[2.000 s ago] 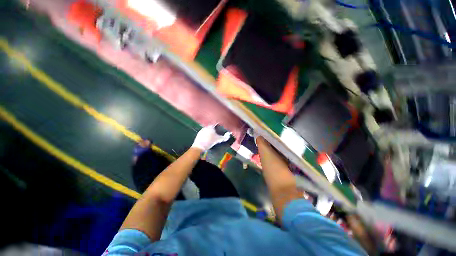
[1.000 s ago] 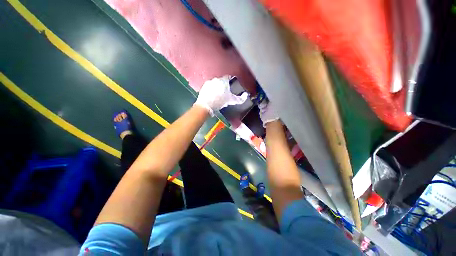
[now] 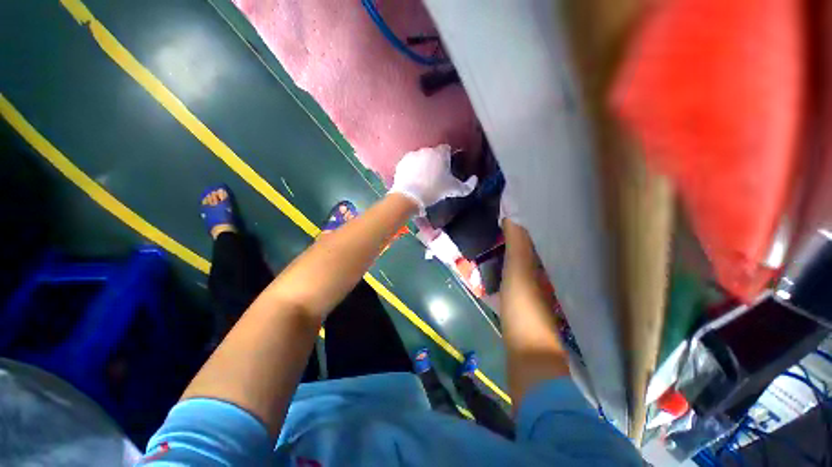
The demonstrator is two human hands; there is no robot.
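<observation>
My left hand (image 3: 431, 178), in a thin white glove, is at the edge of the pink shelf mat (image 3: 383, 91), over a dark flat unit (image 3: 473, 228). Its fingers bend toward the unit, but their grip is hidden. My right forearm reaches up beside the pale shelf edge. My right hand is almost wholly hidden under that edge; only a sliver of white glove (image 3: 507, 212) shows. A white and red-orange piece (image 3: 453, 260) lies just below the unit.
A pale shelf beam (image 3: 556, 182) runs along the right, with a blurred red holder (image 3: 721, 128) above it. Blue cable (image 3: 392, 36) lies on the mat. A blue stool (image 3: 100, 310) stands left on the green floor. Another person's feet (image 3: 447, 361) show below.
Both hands have shifted slightly right in the picture. The pale unit seen by my left hand one second ago no longer shows. My right hand is now more hidden by the shelf edge.
</observation>
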